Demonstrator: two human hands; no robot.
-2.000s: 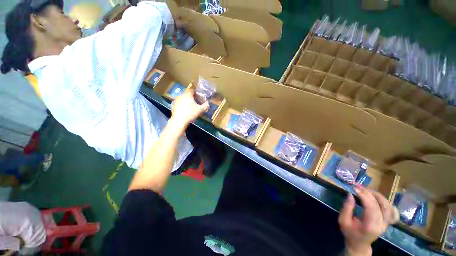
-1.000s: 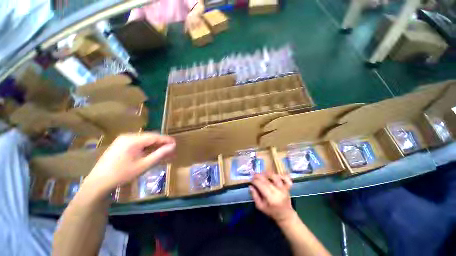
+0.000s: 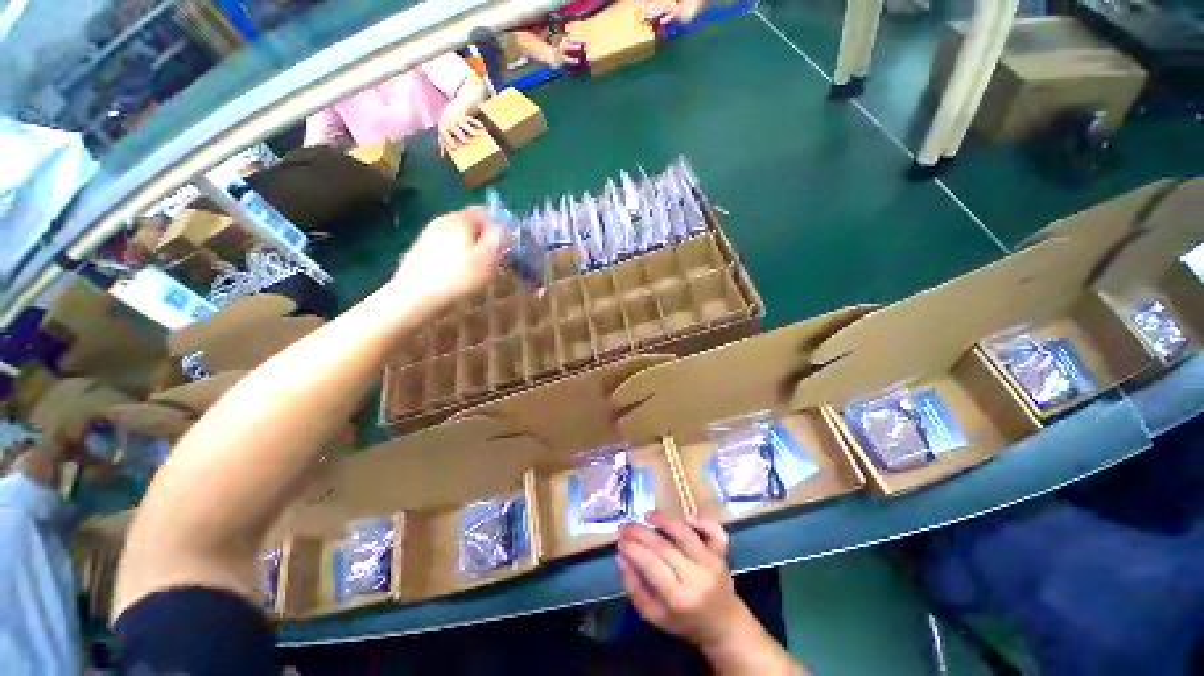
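Note:
A divider tray [image 3: 568,337] stands behind the row of boxes, with upright bagged devices [image 3: 614,225] in its rear cells and bare front cells. My left hand [image 3: 456,254] is over the tray's rear left part, its fingers closed on a bagged device [image 3: 522,248]. My right hand [image 3: 676,571] rests on the front edge of an open mailer box [image 3: 548,482], its fingers loosely curled with nothing in them. Several boxes in the row hold a bagged device lying on a blue item [image 3: 940,420].
Box lids [image 3: 739,370] stand up between the row and the tray. Across the green table, a person in pink [image 3: 409,103] handles small closed cartons [image 3: 512,119]. White cables [image 3: 258,275] lie at the left. A raised shelf rail crosses the upper left; a large carton [image 3: 1056,79] is at the upper right.
The view has turned from the left neighbour towards the tray. My left hand has moved from the boxes to the tray and taken hold of a bagged device. My right hand stays at the row's front edge.

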